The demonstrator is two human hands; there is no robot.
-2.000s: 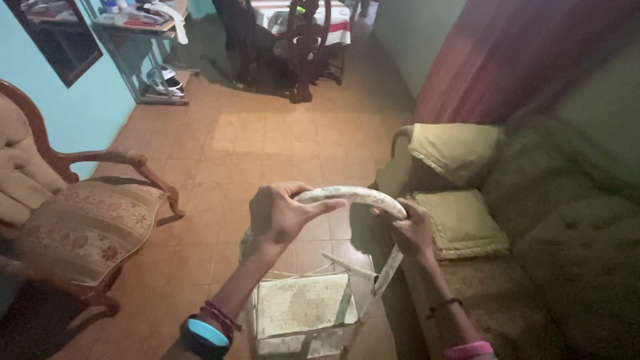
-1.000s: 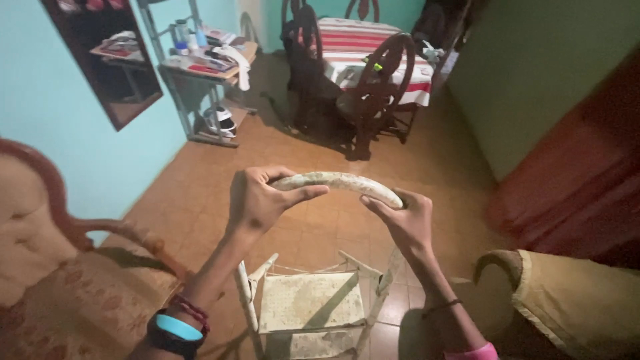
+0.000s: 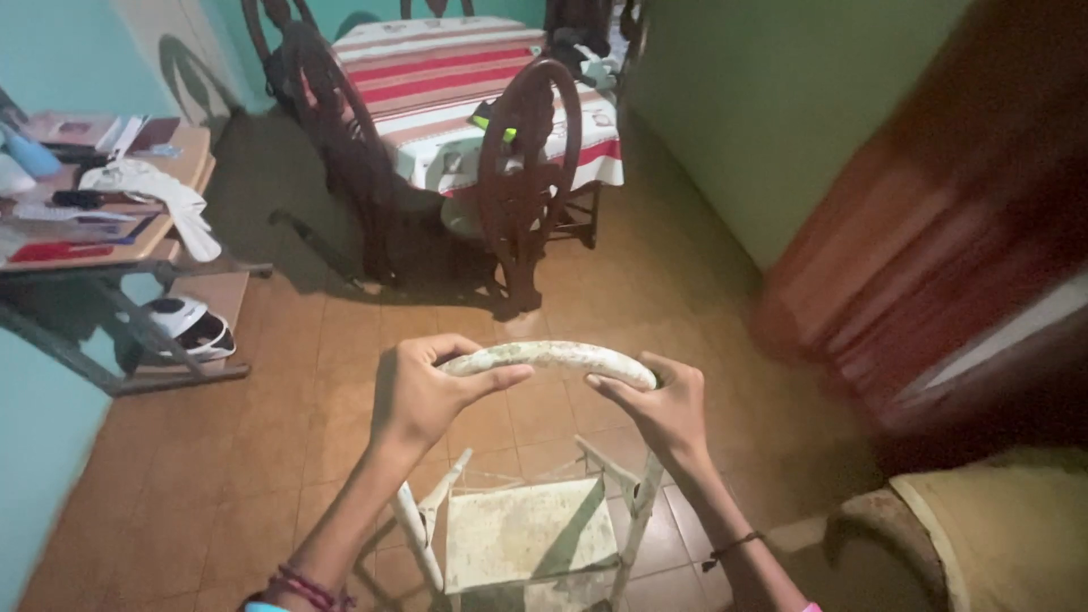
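My left hand (image 3: 438, 387) and my right hand (image 3: 667, 399) grip the two sides of a curved, worn white tube (image 3: 552, 353), the top rail of a folding step stool. Both thumbs lie along its near side. Below the rail, between my forearms, shows the stool's pale, stained flat step (image 3: 531, 531) with white tubular legs at its sides. My hands hide the joins between rail and side tubes.
Ahead stands a dining table with a striped tablecloth (image 3: 425, 85), with a dark wooden chair (image 3: 527, 170) at its near side. A cluttered desk (image 3: 136, 246) with a helmet (image 3: 191, 327) below is left; a red curtain (image 3: 892, 238) and covered armrest (image 3: 1003, 527) are right.
The view has shifted a lot, bringing the dining table and desk closer and leaving the carved armchair out of view. Both hands keep hold of the stool's rail.
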